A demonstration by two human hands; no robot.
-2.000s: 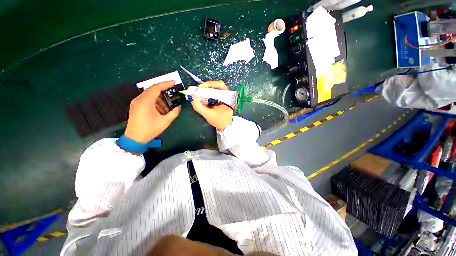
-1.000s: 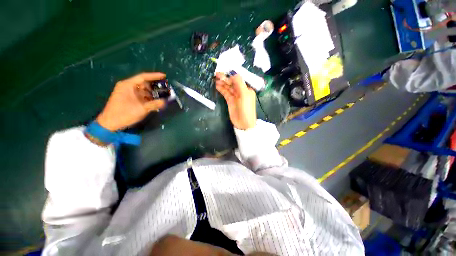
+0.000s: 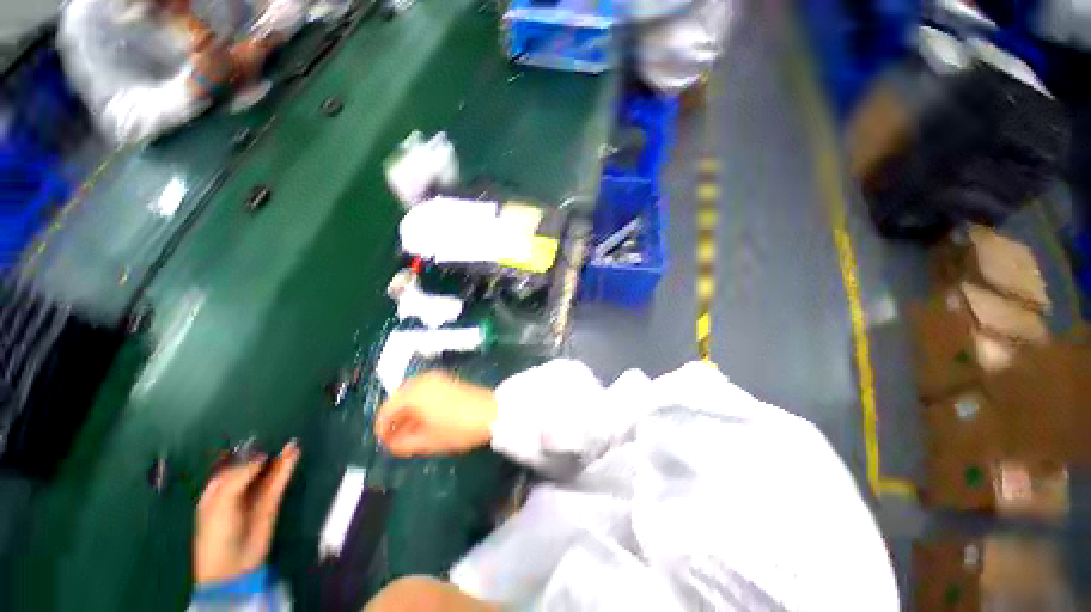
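Observation:
The picture is blurred. My left hand [image 3: 239,514], with a blue wrist band, is at the lower left over the green bench. A small black unit [image 3: 248,453] shows between its fingertips. My right hand [image 3: 433,414] is curled near the middle of the bench; whether it holds anything thin is unclear. The white glue syringe [image 3: 449,341] lies beyond it, next to white paper [image 3: 392,359]. Another small dark unit [image 3: 341,389] lies left of the paper. A white card [image 3: 343,512] and a black pad [image 3: 367,526] lie between my hands.
The controller, topped with white paper and a yellow label [image 3: 526,239], stands beyond the syringe. Blue bins [image 3: 625,269] stand at the bench's right edge. Dark units [image 3: 257,197] are spaced along the left. Another person [image 3: 132,72] works at upper left. Cartons [image 3: 1005,418] are stacked at right.
The view has swung to show more bench and aisle. My left hand has moved away from the white card with the unit. My right hand has left the syringe, which lies by the paper.

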